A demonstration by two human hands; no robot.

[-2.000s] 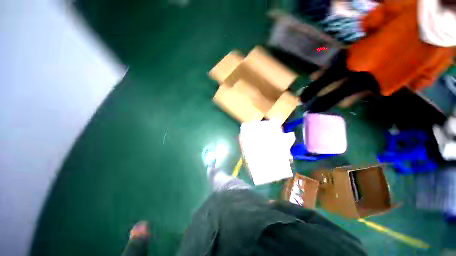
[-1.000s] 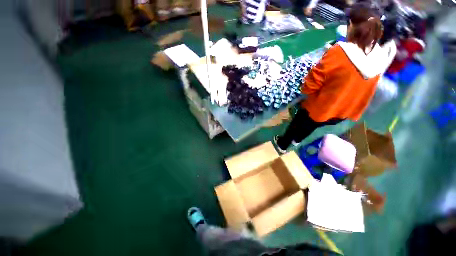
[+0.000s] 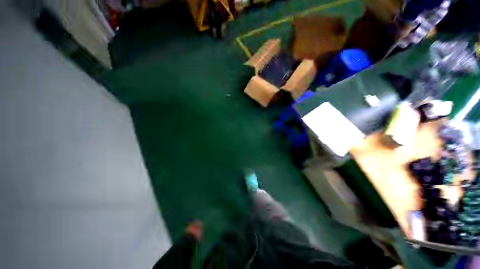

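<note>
My left hand (image 3: 195,229) is small and blurred at the end of a dark sleeve near the bottom edge; I cannot tell its fingers or whether it holds anything. My right hand is not in view. Ahead on the floor stands an open brown carton (image 3: 279,70) with its flaps spread and dark contents. To the right is a green-topped bench (image 3: 347,97) with a white sheet (image 3: 333,128) at its near corner. Dark parts (image 3: 429,197) and small bluish-green parts (image 3: 468,210) lie heaped on the bench over a brown surface.
A pale wall or panel (image 3: 79,157) runs along the left. Blue stools (image 3: 352,62) stand by the bench's far end. A yellow floor line (image 3: 295,20) and a yellow-orange object (image 3: 209,14) show at the top. My foot in a teal shoe (image 3: 251,181) is on the green floor.
The view has moved forward and turned. The bench is now close at my right; the person in orange, the pink stool and the large empty carton have left view. My left hand has come into view.
</note>
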